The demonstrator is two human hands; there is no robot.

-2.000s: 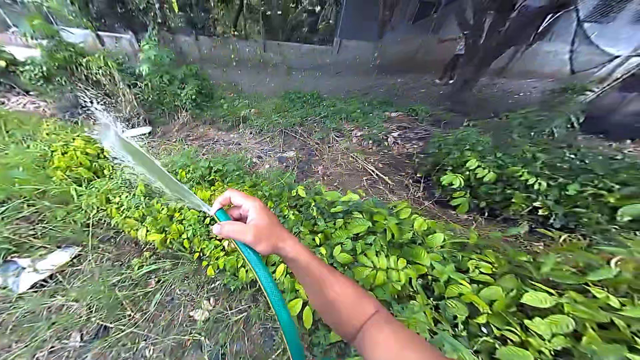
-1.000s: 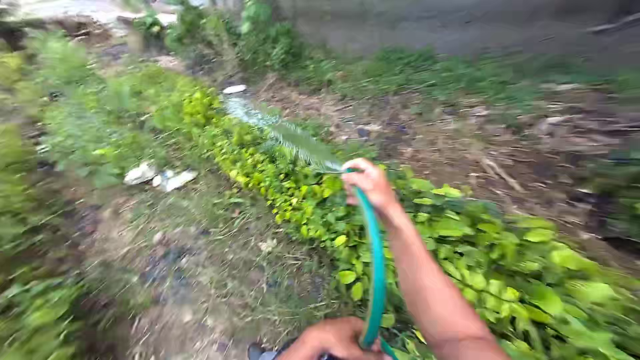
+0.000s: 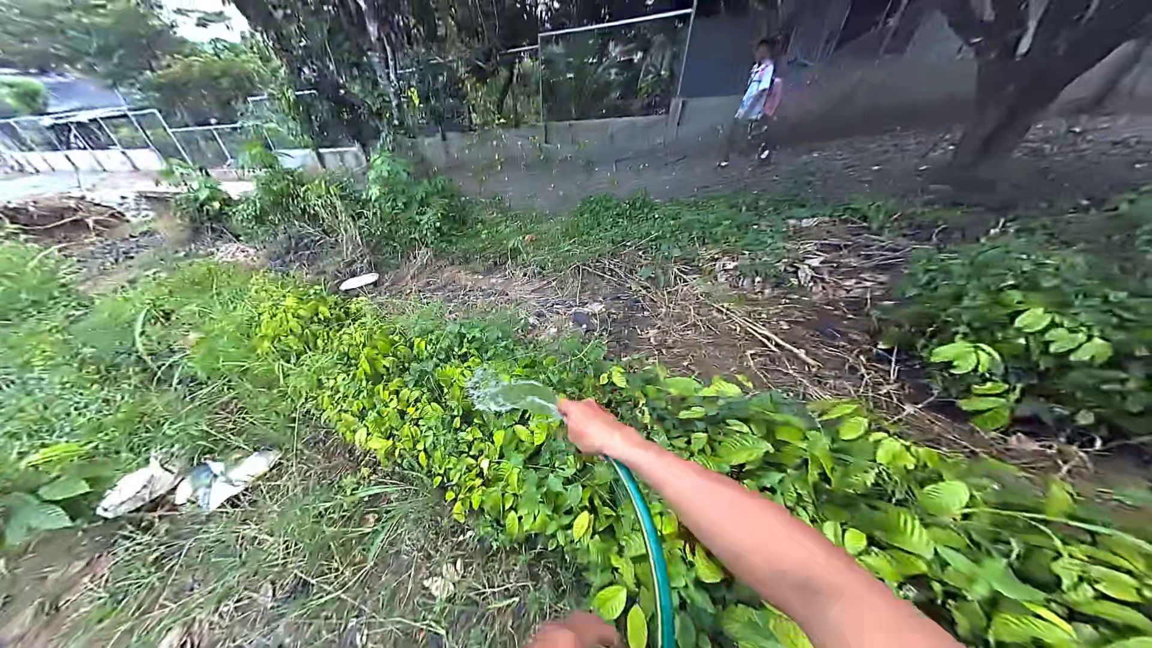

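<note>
My right hand (image 3: 594,427) is closed on the end of a green garden hose (image 3: 650,540), out over a bed of low leafy plants (image 3: 504,450). A short stream of water (image 3: 513,396) leaves the hose end toward the left and falls on the plants. From the hand the hose curves down to the bottom edge. Only part of my left hand (image 3: 576,632) shows, at the bottom edge just left of the hose; whether it touches the hose cannot be told.
Crumpled pale sheets (image 3: 211,481) lie on the grass at left. A white flat object (image 3: 359,282) rests beyond the plants. Dry stalks (image 3: 765,333) cover the soil behind. Farther back are a low wall (image 3: 576,135), a tree trunk (image 3: 999,108) and a person (image 3: 758,90) standing.
The water stream is much shorter than before and drops close to my right hand. My left hand, on the hose a second ago, now shows only in part. The view has tilted up.
</note>
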